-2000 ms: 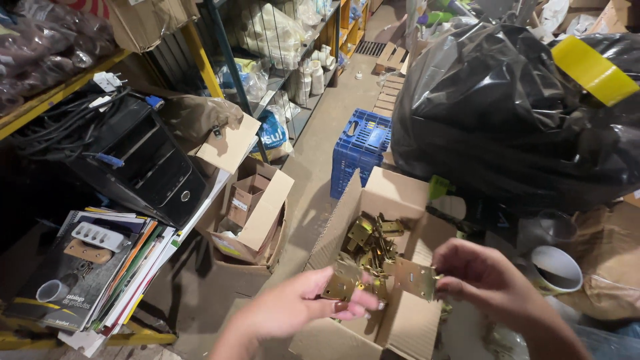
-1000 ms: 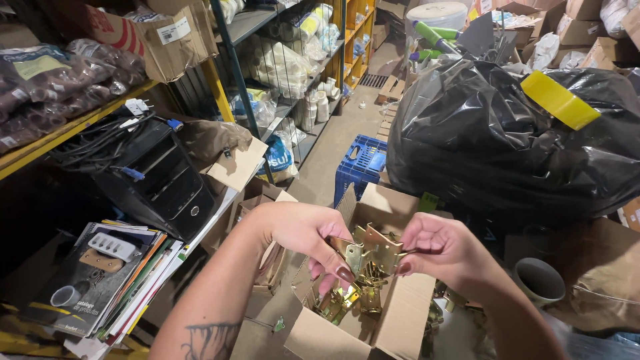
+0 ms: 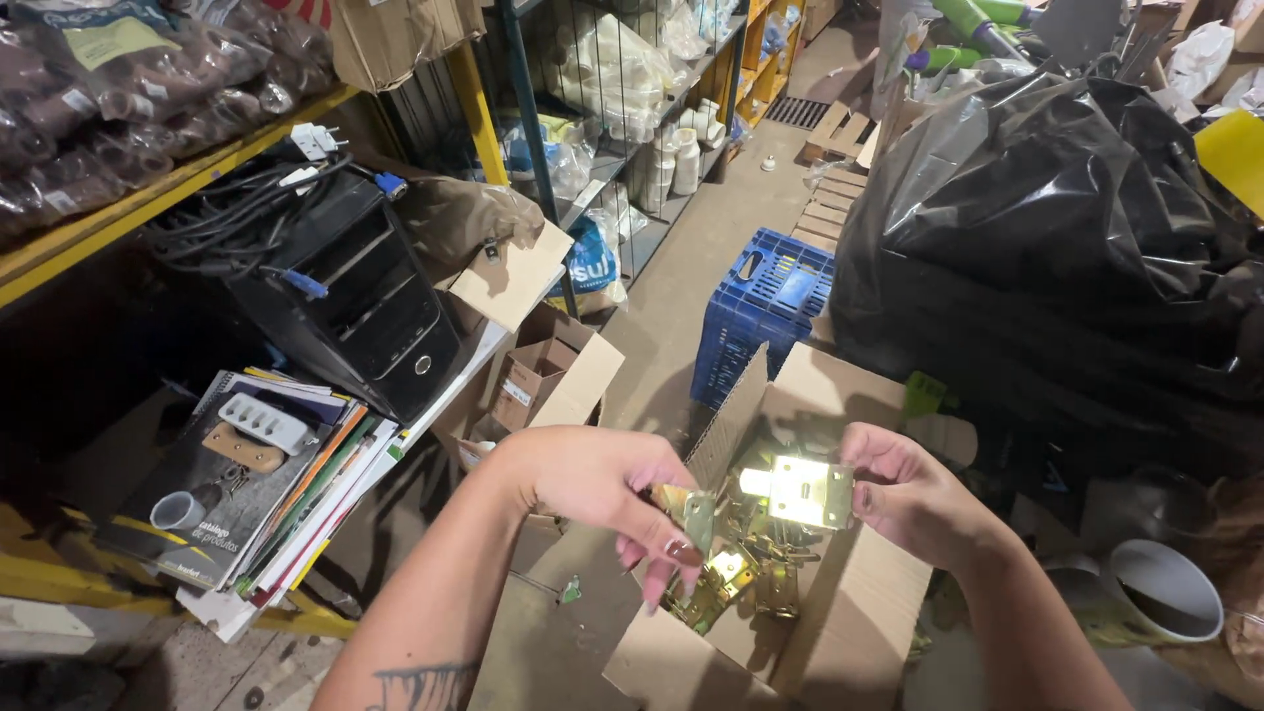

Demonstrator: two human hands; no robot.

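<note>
My left hand (image 3: 617,494) is over the near left side of an open cardboard box (image 3: 849,602), its fingers closed on brass-coloured metal plates (image 3: 691,515). My right hand (image 3: 904,494) pinches the right edge of a shiny brass-coloured metal latch plate (image 3: 805,491) with small holes, held flat above the box. Loose brass-coloured metal fittings (image 3: 777,590) lie in a heap inside the box, partly hidden by my left fingers and the plates.
A blue plastic crate (image 3: 760,306) stands beyond the box, and a large black plastic bag (image 3: 1037,247) bulges at the right. At the left are a black computer tower (image 3: 365,296), stacked catalogues (image 3: 286,494) and a smaller cardboard box (image 3: 553,380). A white bucket (image 3: 1165,592) sits lower right.
My hands were close together over the box one second ago and are now farther apart. The plate in my right hand now lies flatter and catches the light.
</note>
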